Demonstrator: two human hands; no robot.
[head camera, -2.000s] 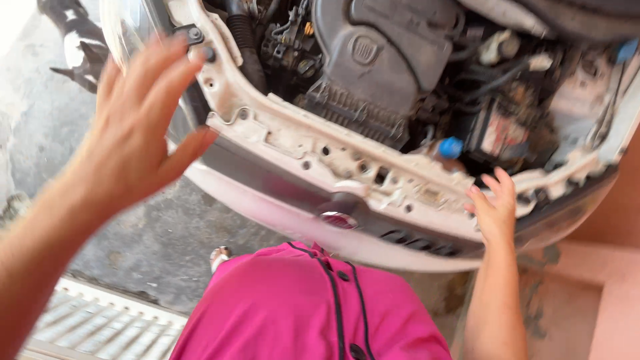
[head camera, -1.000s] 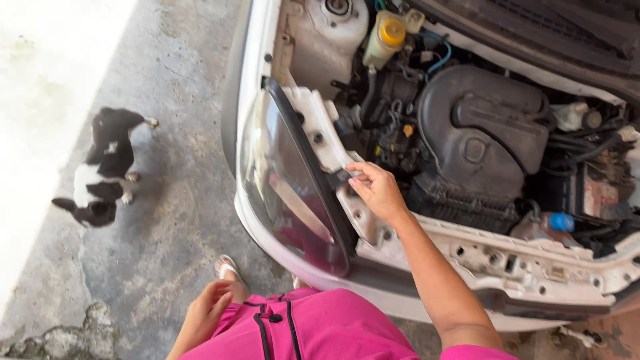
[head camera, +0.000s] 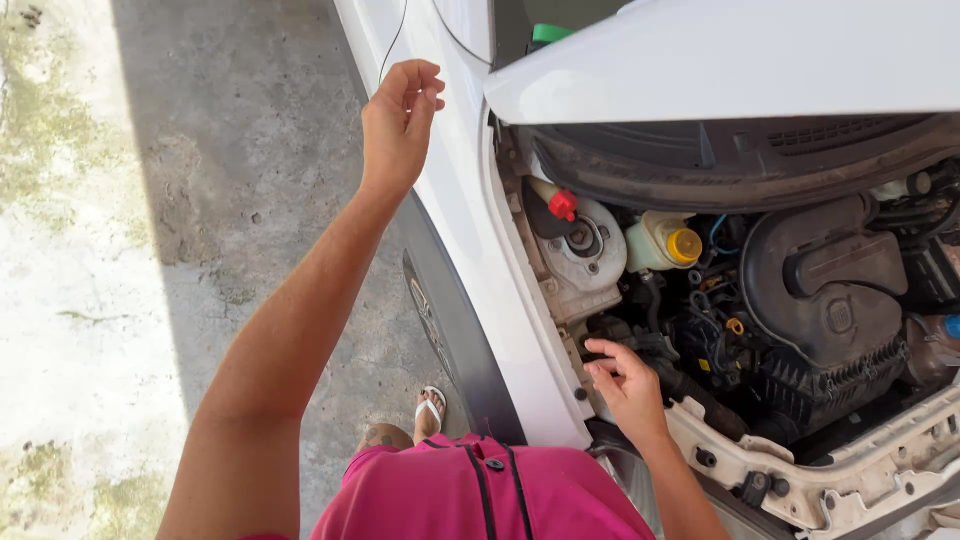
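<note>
My left hand is raised over the white front fender of a car, fingers curled, with nothing visible in it; whether it touches the panel I cannot tell. Low over the inner edge of the engine bay is my right hand, its fingers loosely bent and apart, holding nothing. Beyond it lie the strut tower, a red cap and a fluid reservoir with a yellow cap. The black plastic engine cover is to the right.
The white hood is raised across the top right. A pale front crossmember runs along the lower right. Left of the car is a concrete floor, partly sunlit. Beside the wheel stands my foot in a white flip-flop.
My right hand has left the headlight-side edge it was touching. My left hand has risen from beside my body to over the fender. The view has shifted along the car's side.
</note>
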